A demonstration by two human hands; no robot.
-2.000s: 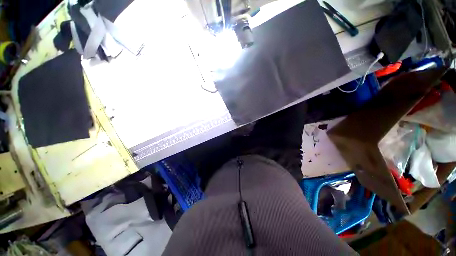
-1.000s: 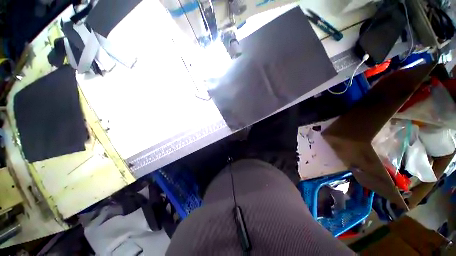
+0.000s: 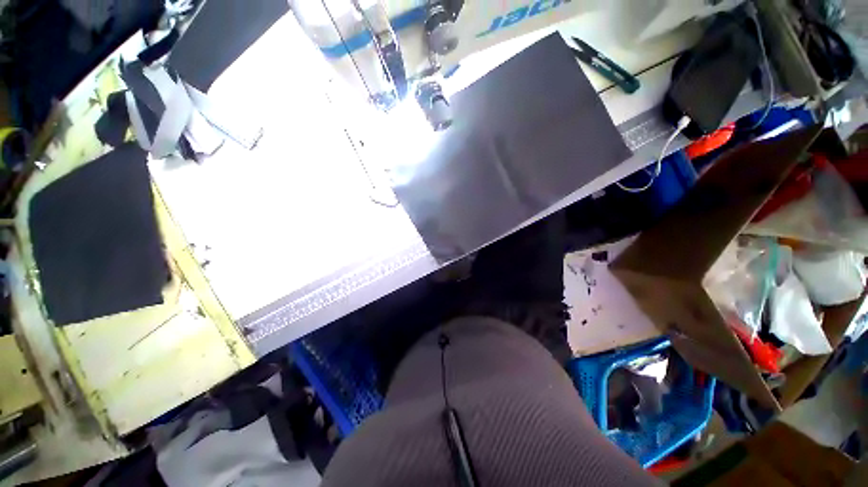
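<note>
No hand is in the picture. A dark grey cut panel (image 3: 519, 152) lies flat on the white machine table, right of the presser foot and needle area (image 3: 404, 95), where a bright lamp glares. Its near corner reaches the table's front edge. The glare hides whether the foot rests on the cloth. Part of the white machine head (image 3: 504, 27) with blue lettering shows at the top. A stack of dark cut panels (image 3: 100, 233) lies on the cream board at left. A slim dark green-black tool (image 3: 606, 65) lies beyond the panel's far right corner.
Tangled grey and dark strips (image 3: 171, 109) lie at the upper left, beside dark rectangular pieces (image 3: 228, 38). A black device (image 3: 716, 81) with a white cable sits at right. Below right are an open cardboard box (image 3: 728, 214) and a blue basket (image 3: 595, 395). Grey cloth (image 3: 233, 457) lies below left.
The view has shifted, so the table sits lower in the picture and more of the machine head and its lettering shows. The panel and the other things have not visibly moved on the table.
</note>
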